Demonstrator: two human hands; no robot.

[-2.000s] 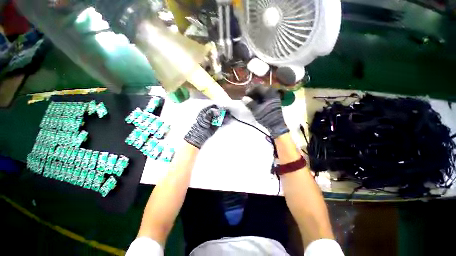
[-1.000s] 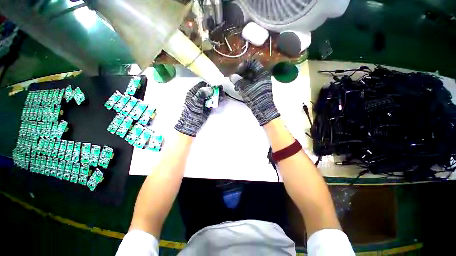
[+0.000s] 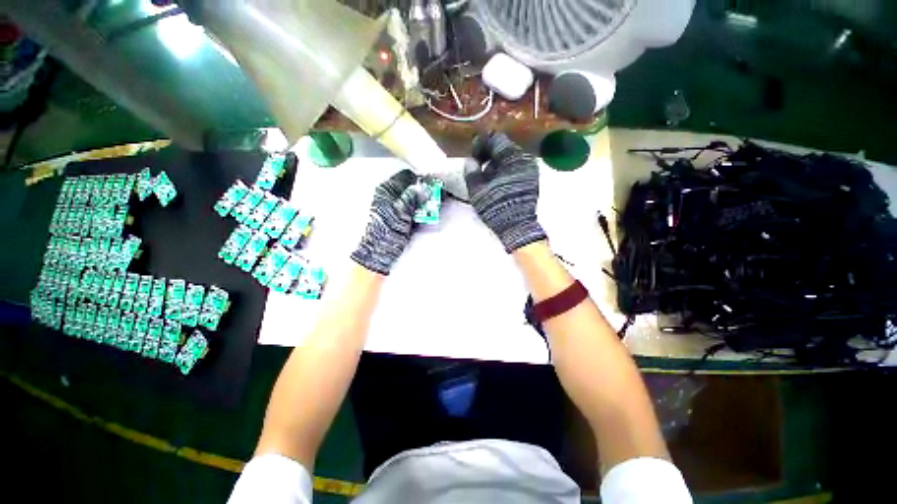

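Note:
My left hand (image 3: 388, 219), in a grey-black knit glove, holds a small green circuit board (image 3: 429, 201) over the white sheet (image 3: 443, 295). My right hand (image 3: 506, 189), gloved the same way, is just right of the board with its fingers bent beside the pale nozzle tip. A thin dark lead wire (image 3: 455, 196) runs between the board and my right hand. My right fingertips are small and partly hidden, but the wire goes into them. No soldering tool can be made out.
Green boards (image 3: 108, 266) lie in rows on a black mat (image 3: 182, 246) at left. A black wire pile (image 3: 767, 251) is at right. The fume hood (image 3: 295, 59) and its nozzle (image 3: 393, 123) hang close above my hands. A fan (image 3: 561, 30) stands behind.
The view has shifted down and forward since the first frame. Both hands have come closer together under the nozzle, and the board stays in my left hand.

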